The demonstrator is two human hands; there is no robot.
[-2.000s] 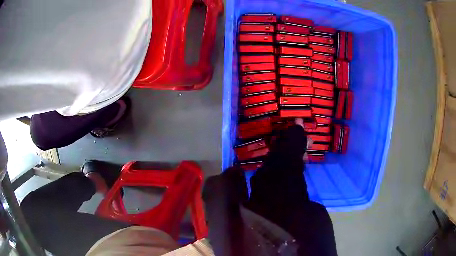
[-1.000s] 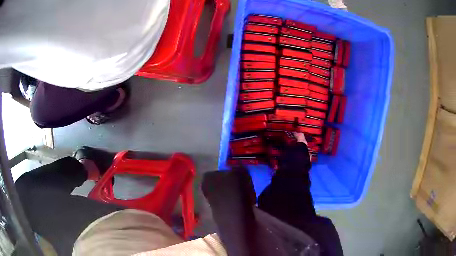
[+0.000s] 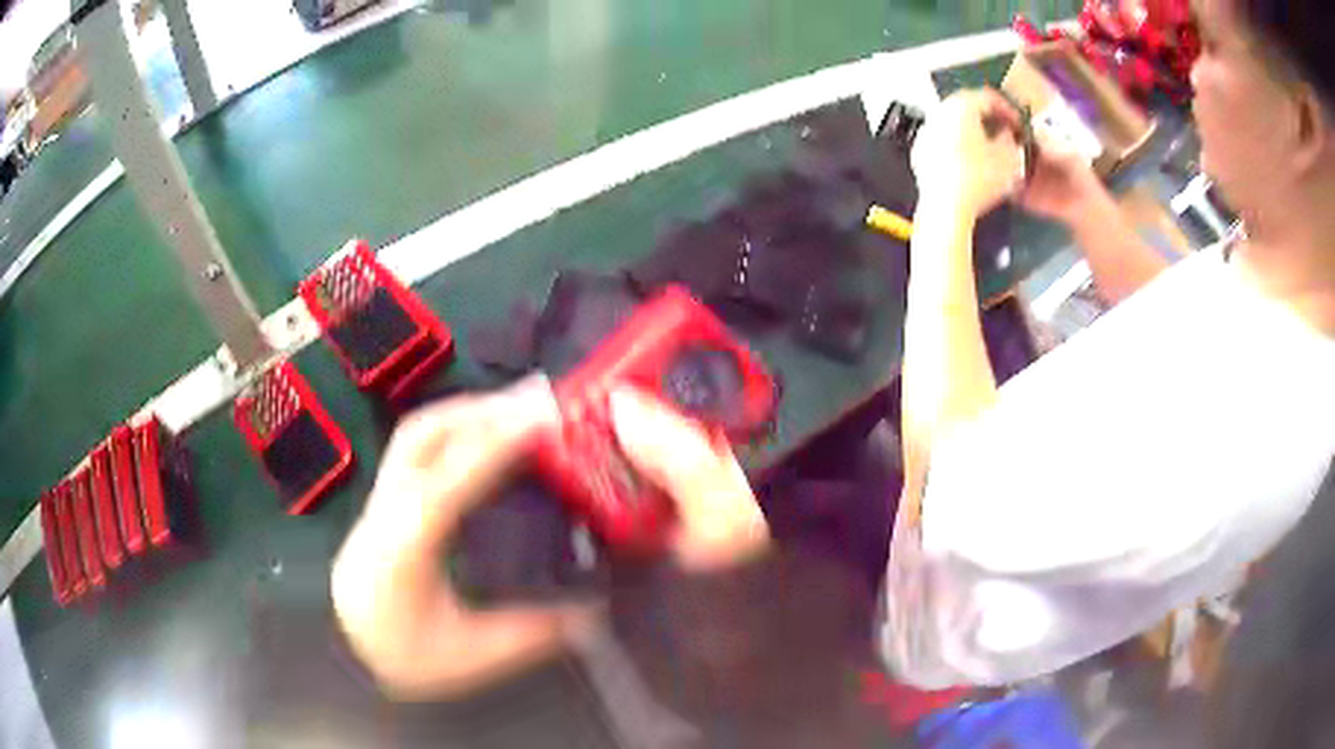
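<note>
A red radio [image 3: 666, 351] with a round dark speaker showing is held in front of me above the bench, tilted and blurred. My right hand [image 3: 696, 476] is closed on its lower right side. My left hand [image 3: 439, 542] is curled at its left side, its upper fingertips against the red body. More red shows below it; I cannot tell whether that is a second radio. A dark patch lies inside the curl of my left hand, too blurred to name. Dark square covers [image 3: 761, 264] lie in a loose pile behind the radio.
Red radios with dark squares [image 3: 366, 322] lie by the pale rail [image 3: 483, 220]. Another radio [image 3: 293, 439] lies near the post [image 3: 169, 205]. Several stand on edge [image 3: 110, 505] at left. A person in white [image 3: 1083, 483] works at right near a yellow handle [image 3: 889, 223].
The view has moved from the blue crate of red radios on the floor up to the green bench. My hands now hold a red radio above the bench.
</note>
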